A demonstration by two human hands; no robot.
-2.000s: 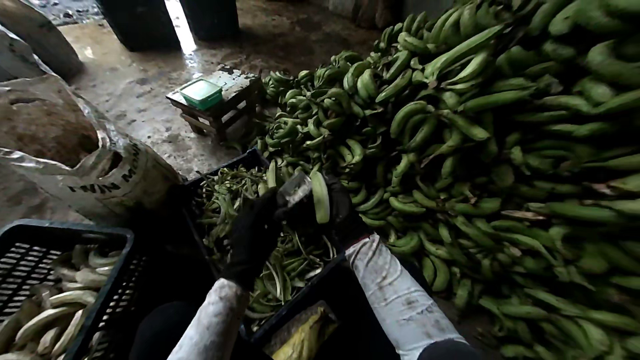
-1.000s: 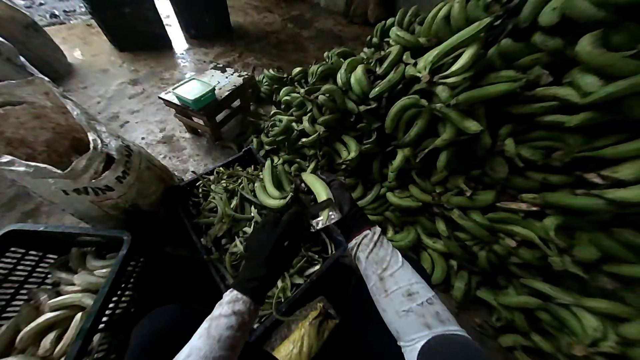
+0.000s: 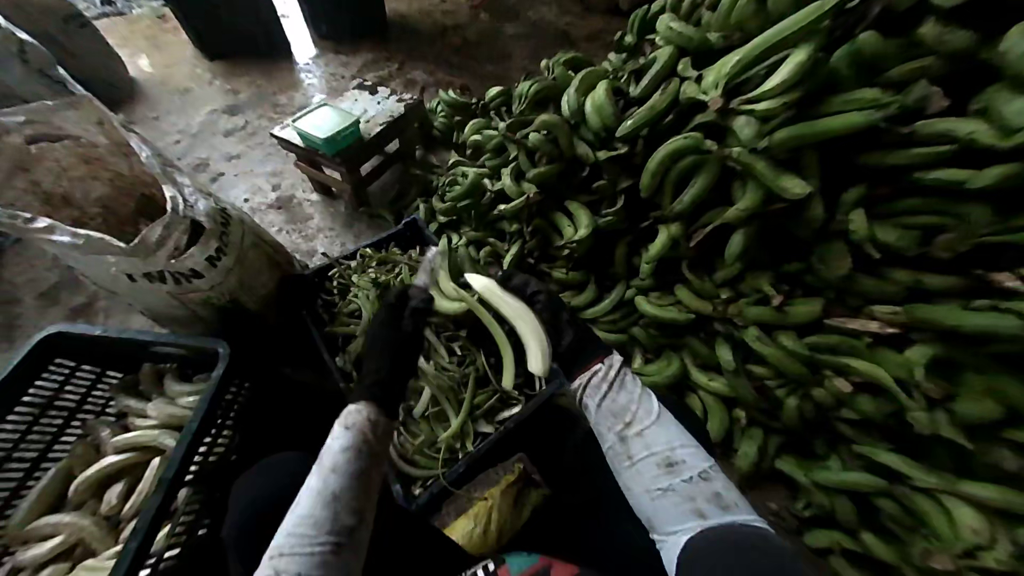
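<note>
My right hand (image 3: 556, 324), in a black glove, holds a peeled pale green banana or plantain (image 3: 518, 324) over a black plastic crate (image 3: 472, 460). A long green peel strip (image 3: 498, 340) hangs just left of the fruit. My left hand (image 3: 394, 340), also black-gloved, is closed around a greyish, blade-like tool (image 3: 428, 268), whose exact kind is unclear. Unpeeled green fruit (image 3: 450, 296) lies beside the tool's tip. Many green peels (image 3: 440, 392) fill the crate beneath both hands.
A large heap of green plantains (image 3: 720, 264) covers the right side. Peeled ones (image 3: 120, 472) lie in a slatted crate (image 3: 212, 352) at lower left. Behind it stands a printed woven sack (image 3: 200, 264). A green-lidded box (image 3: 326, 126) rests on a low wooden stool (image 3: 384, 120).
The fruit in my right hand was green two seconds ago and now shows its pale peeled side. The left hand with the tool has moved apart from it, toward the left.
</note>
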